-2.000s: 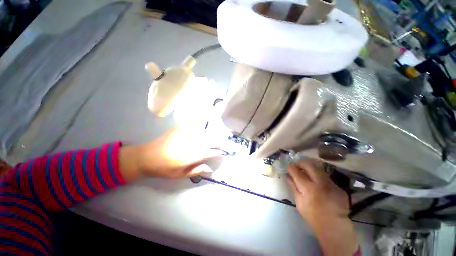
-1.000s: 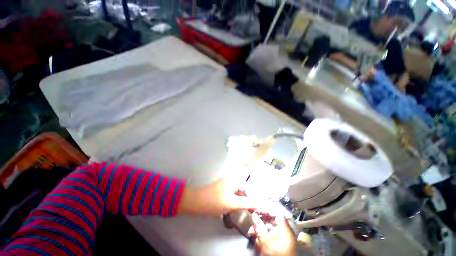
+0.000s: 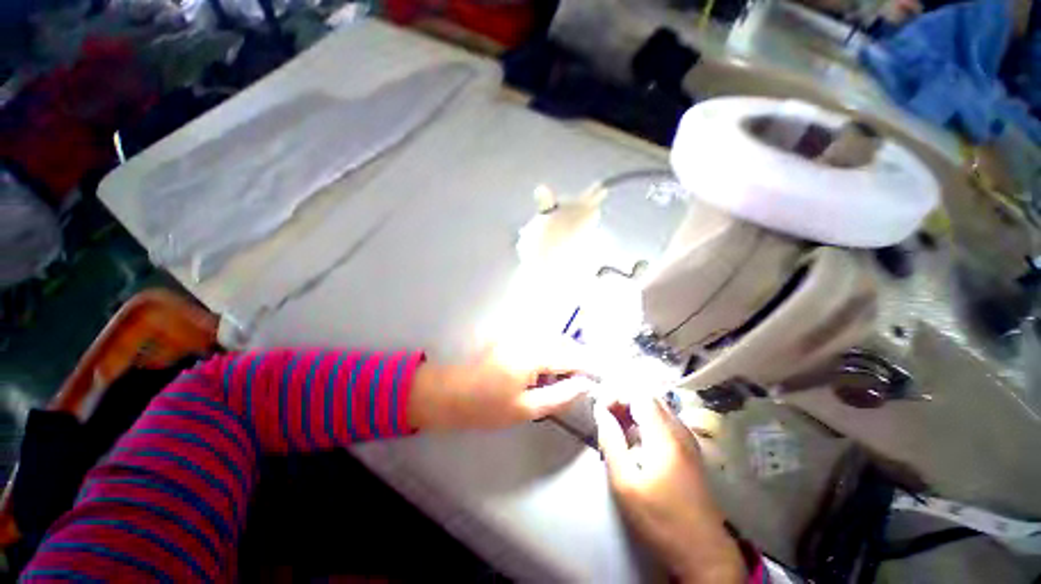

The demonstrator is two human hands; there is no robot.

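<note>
My left hand reaches in from the left, its fingertips near the needle area of the sewing machine. My right hand is just in front of the machine head, thumb and fingers bent close together near the left fingertips. Strong lamp glare washes out the spot between the hands, so any small workpiece there cannot be made out. The needle and presser foot are lost in the glare. The lamp stands behind the needle area. A thick white roll lies on top of the machine head.
A grey cut panel lies flat at the far left of the table. An orange basket stands beside the table. Dark fabric lies behind it. Light blue fabric is at top right. A tape measure runs along the machine.
The view has swung left and up over the table, then partly back. My right hand has moved left to beside my left fingertips, and its fingers look straighter than a second ago.
</note>
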